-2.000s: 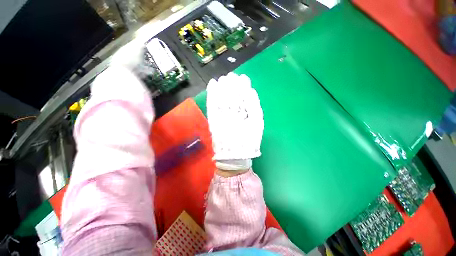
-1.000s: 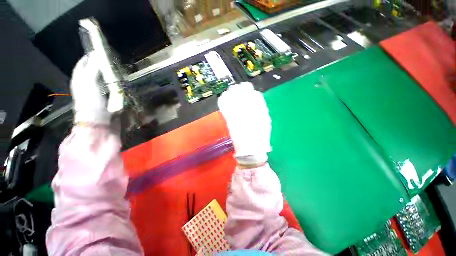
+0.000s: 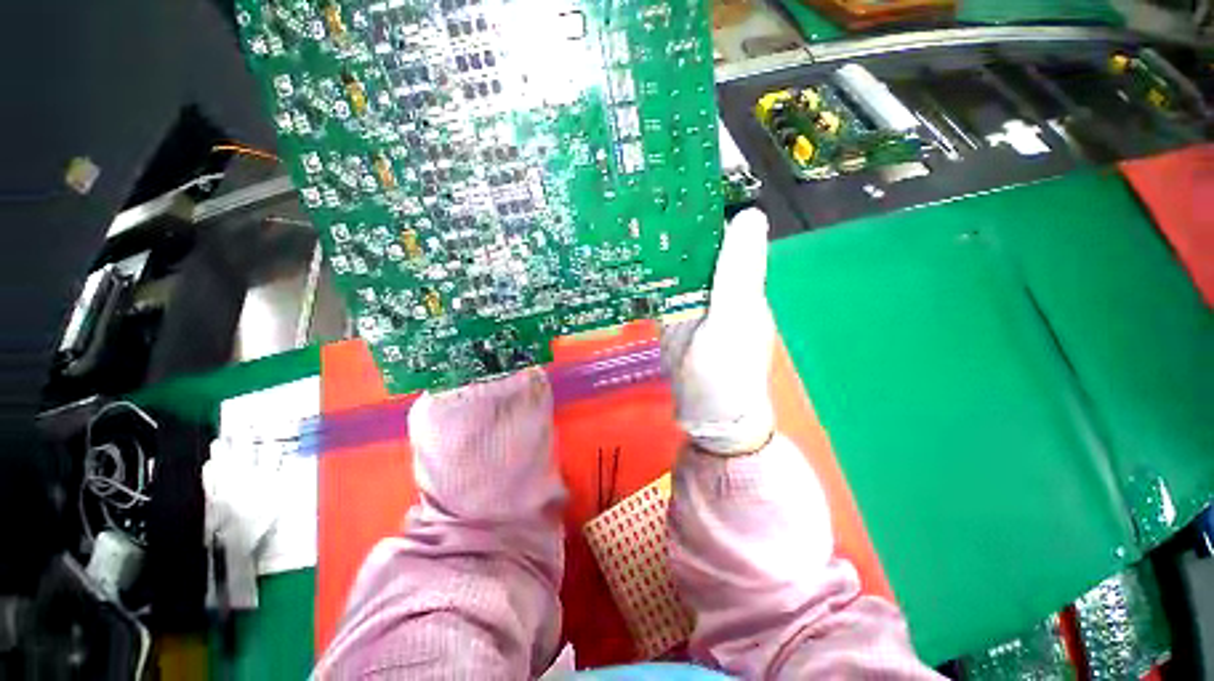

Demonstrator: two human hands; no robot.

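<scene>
A large green circuit board (image 3: 533,200) is held up in front of me, its side with small silvery parts facing me. My left hand is hidden behind the board; only its pink sleeve shows, ending at the board's lower edge. The board appears held from behind by that hand. My right hand (image 3: 726,333), in a white glove, is upright at the board's lower right corner, fingers extended upward beside its right edge. Whether it grips the edge cannot be told.
A red mat (image 3: 599,599) bears a purple strip (image 3: 612,375), dark prongs (image 3: 607,476) and a dotted label sheet (image 3: 646,559). A green mat (image 3: 919,399) is right. Behind, a conveyor (image 3: 919,193) carries a board (image 3: 832,127). White gloves (image 3: 237,519) lie left; smaller boards (image 3: 1125,619) lie lower right.
The board has come from the far left to the centre, turned with its silvery-part side towards me. My right hand has moved right and now stands beside its edge. The view has shifted left.
</scene>
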